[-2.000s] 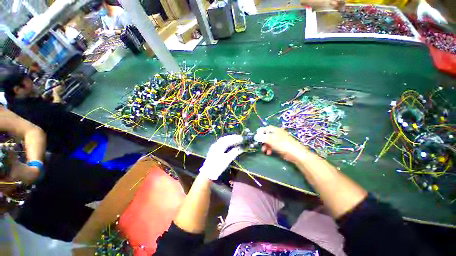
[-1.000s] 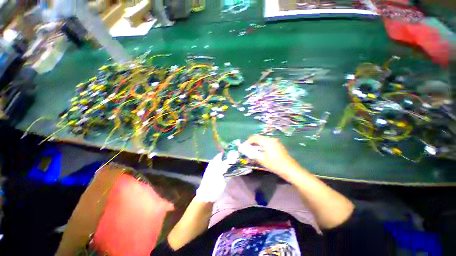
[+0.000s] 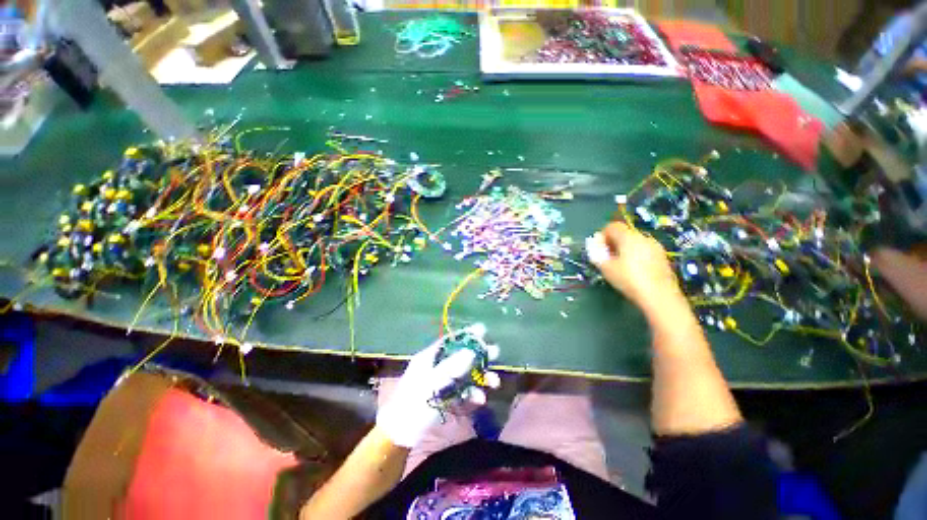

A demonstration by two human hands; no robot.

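My left hand point(image 3: 432, 391), in a white glove, holds a small green wired circuit board point(image 3: 462, 358) above my lap at the bench's near edge. A yellow wire rises from the board. My right hand point(image 3: 628, 259), with white finger covers, is over the green bench between the pile of short purple and white connector leads point(image 3: 511, 242) and the right-hand pile of boards point(image 3: 737, 264). Its fingertips are bent together; whether they hold anything cannot be told. The left-hand pile of boards point(image 3: 274, 229) has tangled red, orange and yellow wires.
A brown cardboard box point(image 3: 102, 437) with a red-pink liner sheet point(image 3: 203, 462) is at lower left. A white-framed tray point(image 3: 579, 73) of small red parts, a red sheet point(image 3: 752, 110) and a teal wire bundle point(image 3: 429, 36) are at the far side. Another person's arm point(image 3: 903, 279) shows at the right edge.
The view has turned right. My right hand has left the board and moved right, beyond the connector leads. My left hand still holds the board, now lower.
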